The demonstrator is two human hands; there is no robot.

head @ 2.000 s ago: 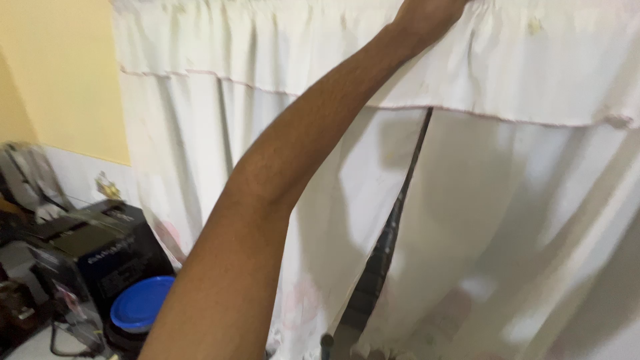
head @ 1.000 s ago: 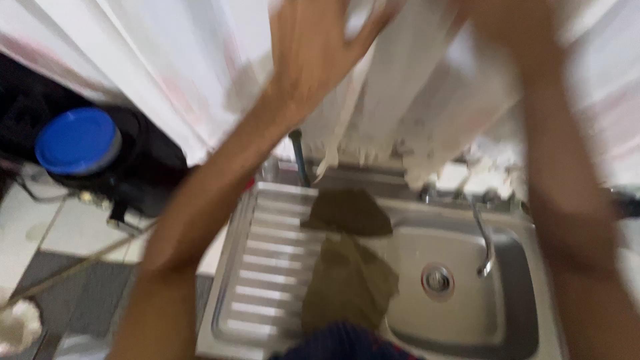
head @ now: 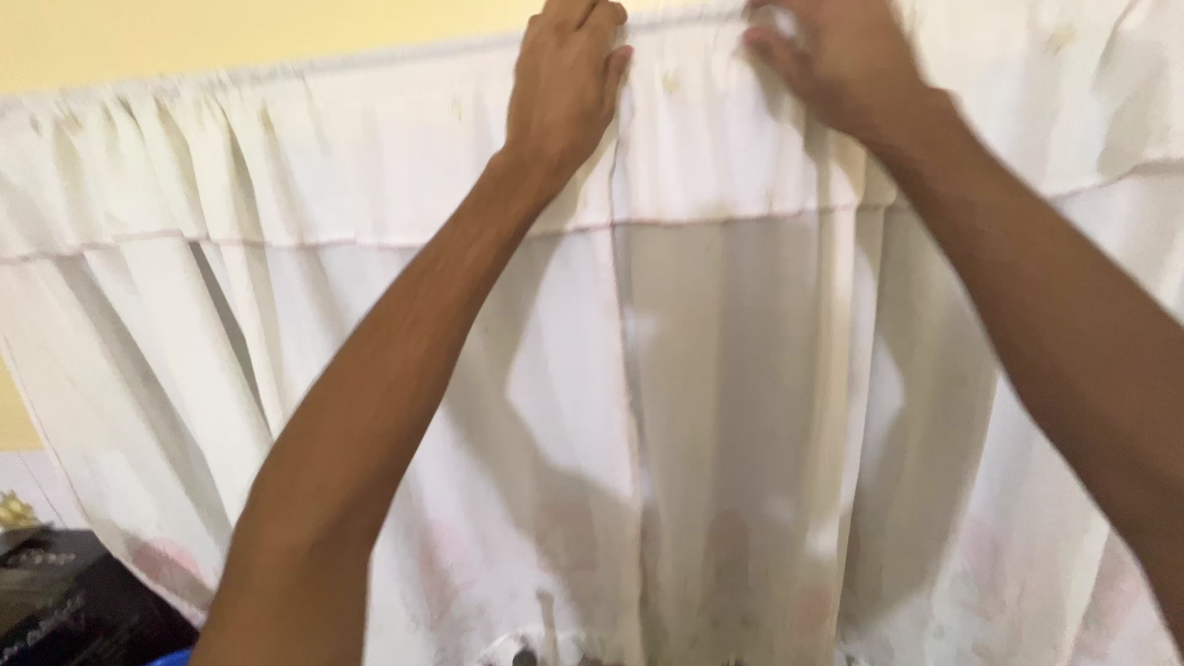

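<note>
A white curtain (head: 731, 370) with a gathered valance (head: 370, 185) hangs from a thin rod (head: 398, 57) along its top edge. My left hand (head: 566, 88) is raised to the top of the valance, its fingers bent over the cloth near the rod and partly cut off by the frame edge. My right hand (head: 846, 69) is up at the same edge further right, thumb and fingers curled at the gathered cloth, somewhat blurred. Both hands seem to grip the curtain's top. Between them the valance lies fairly flat, and a seam or panel edge runs down below my left hand.
A dark box (head: 83, 601) bearing writing stands at the lower left, with the rim of a blue lid (head: 171, 659) beside it and a yellowish object (head: 14, 509) behind. A yellow wall (head: 231, 37) rises above the rod. Small blurred objects show under the curtain's hem.
Both hands have risen to the curtain's top edge from lower down one second ago. The gap between the panels seen two seconds ago is now closed. The view has tilted up from the sink.
</note>
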